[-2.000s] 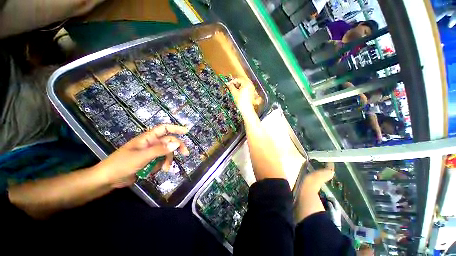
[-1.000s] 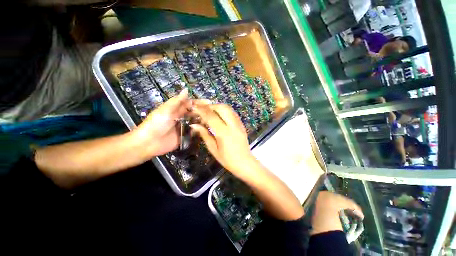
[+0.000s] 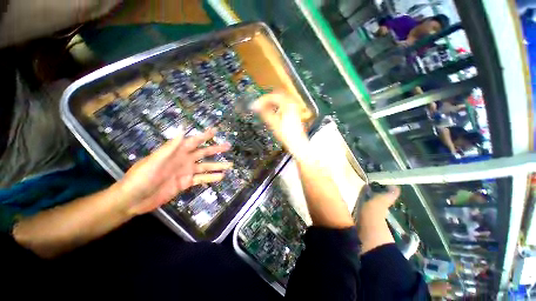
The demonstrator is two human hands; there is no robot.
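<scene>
The left steel tray holds dense rows of dark circuit boards, with brown liner bare at its far end. My left hand is over the near rows, palm showing, fingers spread, holding nothing. My right hand is blurred over the far right part of the left tray. Its fingertips are bent near the boards; whether they hold a board cannot be told.
The right tray holds greener boards and a whitish sheet. Another person's hand is right of it. Small boards lie along the green line. Workers sit beyond white-framed shelving.
My hands were together over the left tray one second ago. They have parted: the left now lies open, and the right has moved toward the tray's far end. The view has shifted too.
</scene>
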